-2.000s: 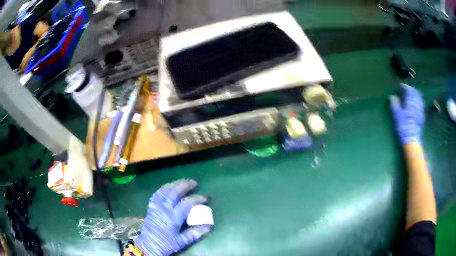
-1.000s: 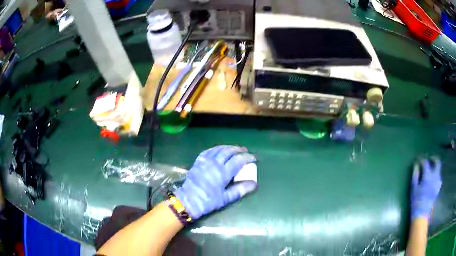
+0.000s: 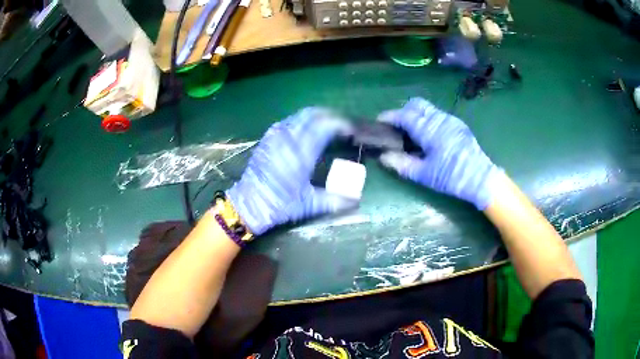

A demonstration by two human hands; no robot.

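A small black power adapter (image 3: pixel 377 134), blurred, is between my two gloved hands over the bench. My right hand (image 3: pixel 445 154) holds its right end. My left hand (image 3: pixel 291 172) is at the left, its upper fingers at the adapter's left end. A rounded white block (image 3: pixel 346 179) sits at my left hand's thumb side, just below the adapter. A thin black cable lies on the bench (image 3: pixel 476 82) beyond my right hand.
The meter (image 3: pixel 379 12) stands on the wooden board (image 3: pixel 270 31) at the back, with pens at its left. A black cord (image 3: pixel 177 126) runs down past a crumpled plastic strip (image 3: pixel 182 163). A carton with a red knob (image 3: pixel 123 91) and a black pile (image 3: pixel 24 203) are at left.
My right hand has come in from the far right and now holds a black adapter beside my left hand. A thin black cable now lies below the meter's right end. The view has tilted down.
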